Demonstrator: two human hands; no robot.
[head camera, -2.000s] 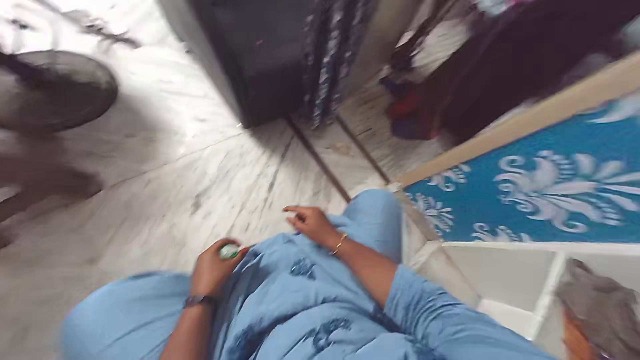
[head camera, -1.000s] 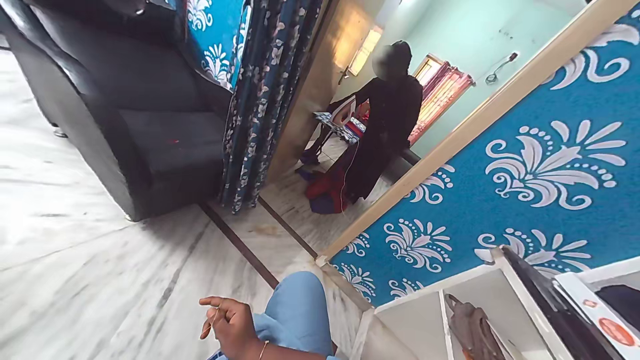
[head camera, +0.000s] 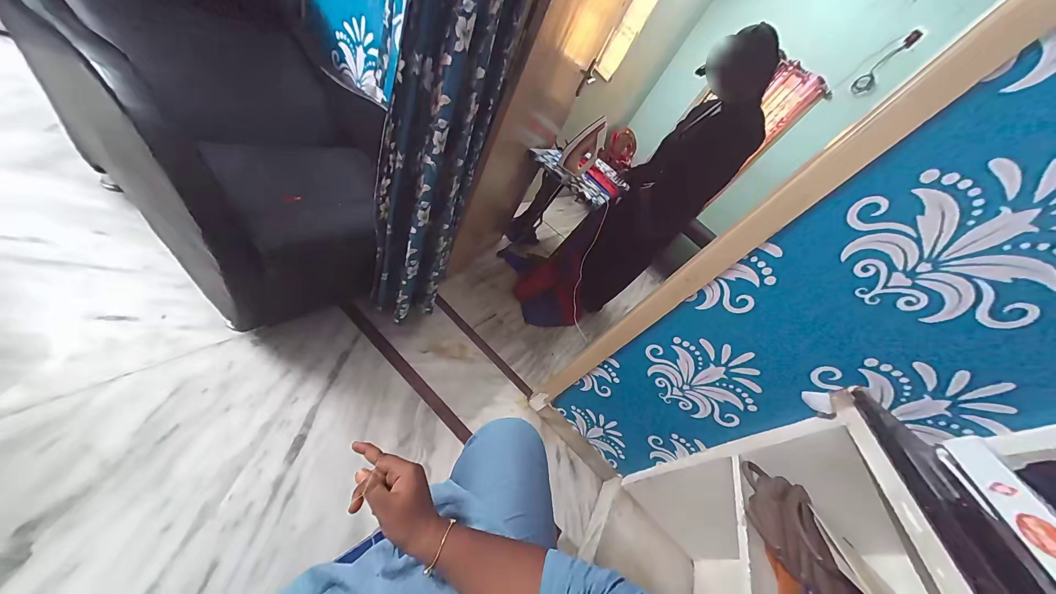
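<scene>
My right hand (head camera: 398, 495), with a thin gold-coloured bracelet (head camera: 441, 547) at the wrist, is held above my bent knee (head camera: 505, 470) in light blue cloth. Its index finger points out to the left and the other fingers curl toward the thumb. A thin pale line shows by the fingertips; whether it is a thread or something else held there cannot be told. My left hand is out of the frame.
A black armchair (head camera: 280, 198) stands at upper left beside a floral curtain (head camera: 429, 165). Through the doorway, a person in dark clothes (head camera: 676, 173) stands by an ironing board (head camera: 590, 177) with an upright iron (head camera: 583, 148). White shelving (head camera: 681, 503) holds a brown bag (head camera: 784, 520) at lower right.
The view has swung up and right toward the doorway. My left hand, seen two seconds ago around a small green and white thing, has left the frame. The right hand stays near the knee.
</scene>
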